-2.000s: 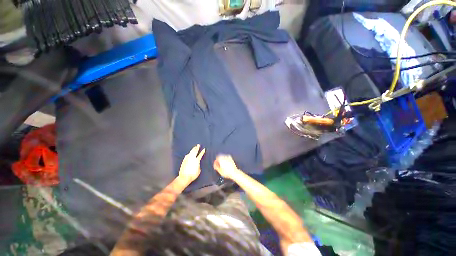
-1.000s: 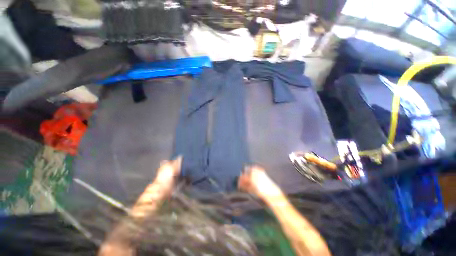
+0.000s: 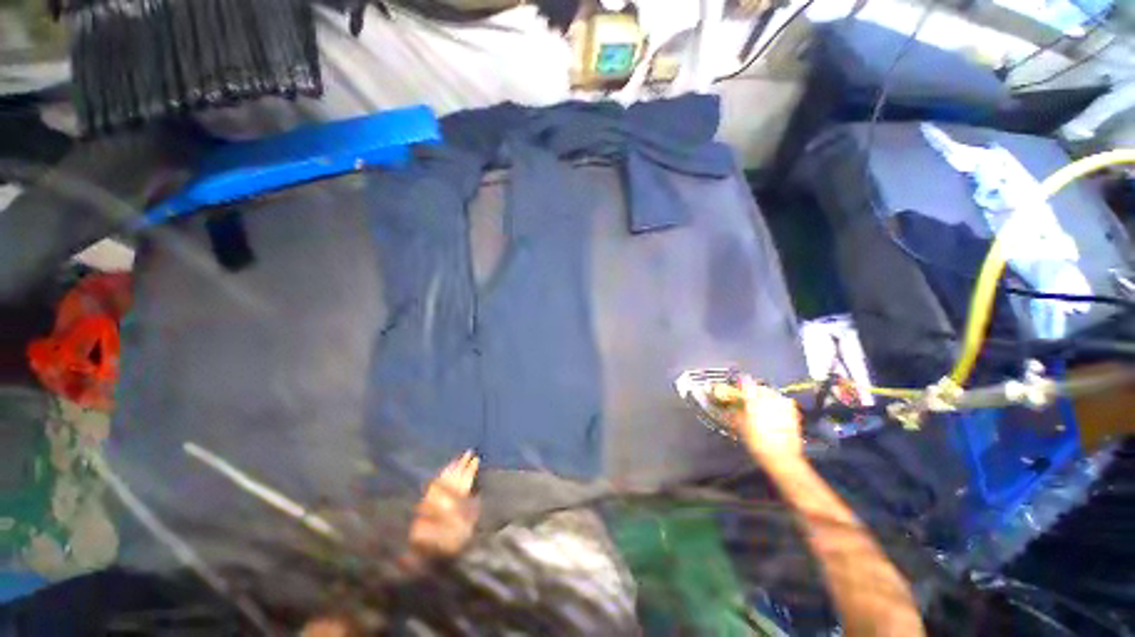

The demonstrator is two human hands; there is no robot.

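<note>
The dark navy trousers (image 3: pixel 541 336) lie on the grey padded table cover (image 3: pixel 274 336), two legs side by side with a narrow gap between them higher up. Their far part is bunched at the far edge. My right hand (image 3: pixel 769 421) is closed round the handle of the steam iron (image 3: pixel 709 396), at the table's right side, clear of the trousers. My left hand (image 3: pixel 446 508) is at the near hem of the trousers, blurred; whether it pinches the cloth cannot be told.
A yellow hose (image 3: pixel 986 299) arches at the right beside a whitish iron rest (image 3: pixel 836 355). A blue strip (image 3: pixel 305 156) and a small dark object (image 3: pixel 229 239) are at the far left. A blue crate (image 3: pixel 1014 436) is at the right, an orange-red bag (image 3: pixel 82 346) at the left.
My right hand has left the trousers and moved right onto the iron, which has shifted slightly left from its rest. My left hand has moved in along the near hem. The legs lie spread wider.
</note>
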